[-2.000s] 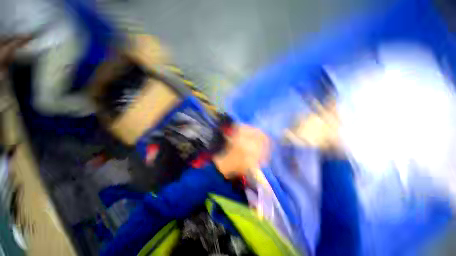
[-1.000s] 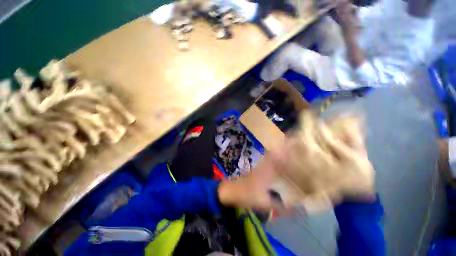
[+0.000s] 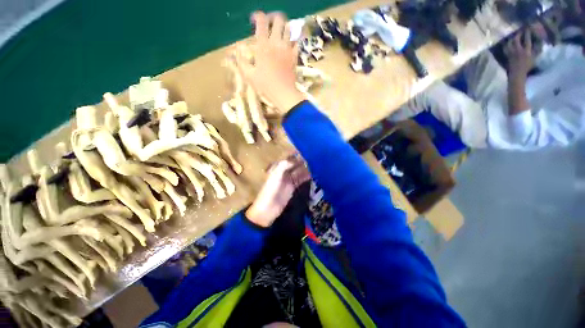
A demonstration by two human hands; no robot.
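Observation:
Several long, bent tan limb-like parts (image 3: 247,106) lie on the bench in a small group. My right hand (image 3: 272,61) is over the far end of this group with its fingers spread and pointing away. It touches or nearly touches the parts; its palm side is hidden. My left hand (image 3: 276,192) is at the bench's near edge, short of the group, with no part visible in it; its fingertips are partly shaded. A large, dense pile of tan parts (image 3: 115,173) covers the bench at the left, with dark bits between the pieces.
Small black-and-cream parts (image 3: 362,48), a pale cloth or glove (image 3: 381,29) and dark parts (image 3: 436,22) lie farther right on the bench. A green surface (image 3: 147,48) runs behind it. An open carton (image 3: 446,218) stands below, near a seated person in white (image 3: 535,122).
The view has swung from a blue tub and white liner to the bench. The blurred tan bunch at my right hand is gone from there; a tan group now lies under that hand.

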